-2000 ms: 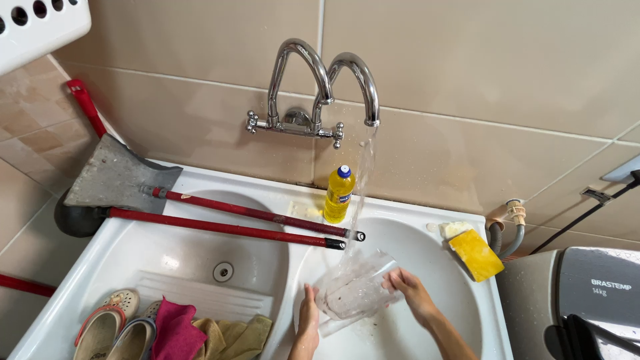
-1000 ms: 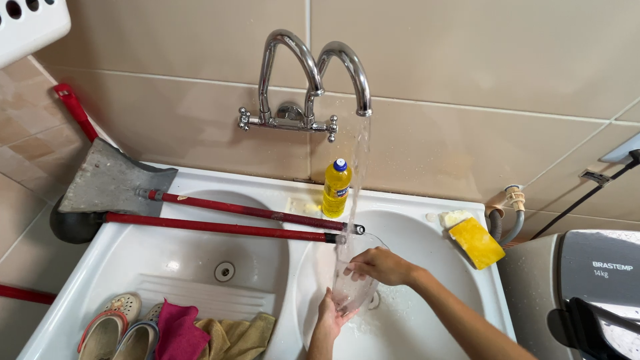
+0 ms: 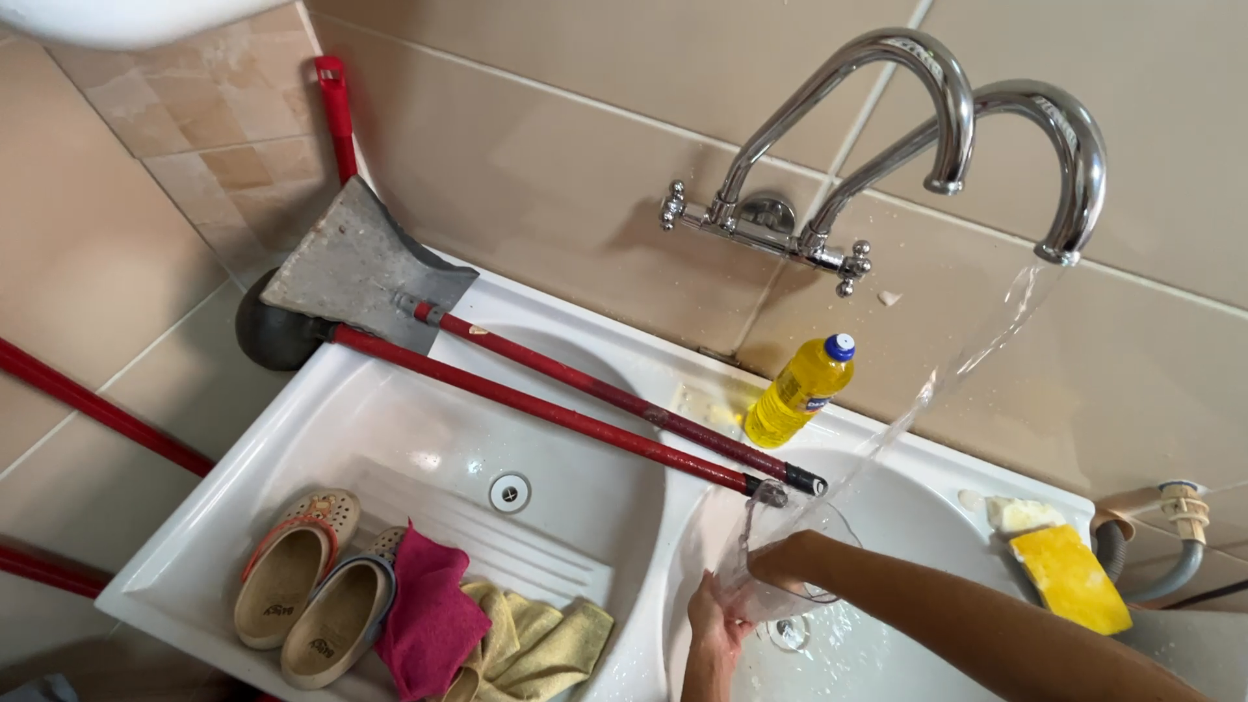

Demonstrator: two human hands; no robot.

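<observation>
A clear plastic container (image 3: 814,517) is tilted in the right basin under the running water. My left hand (image 3: 717,629) grips it from below and the left. My right hand (image 3: 785,565) reaches inside its mouth, the fingers mostly hidden, so whether they hold anything does not show. Water falls from the right spout of the chrome double faucet (image 3: 1063,244). Behind the container, a bottle of yellow liquid detergent (image 3: 799,390) with a blue cap stands on the sink ledge. A yellow sponge (image 3: 1072,580) lies on the right rim.
Two red handles (image 3: 565,414) cross the left basin toward the container, one from a grey dustpan (image 3: 361,263), one from a black rubber plunger (image 3: 278,322). Clogs (image 3: 336,609), a magenta cloth (image 3: 434,614) and a yellowish cloth (image 3: 541,634) lie in the left basin (image 3: 390,419).
My right hand has gone from the container's right side, two seconds ago, into its mouth. The container is tipped differently, still in my left hand. The view has turned and come closer.
</observation>
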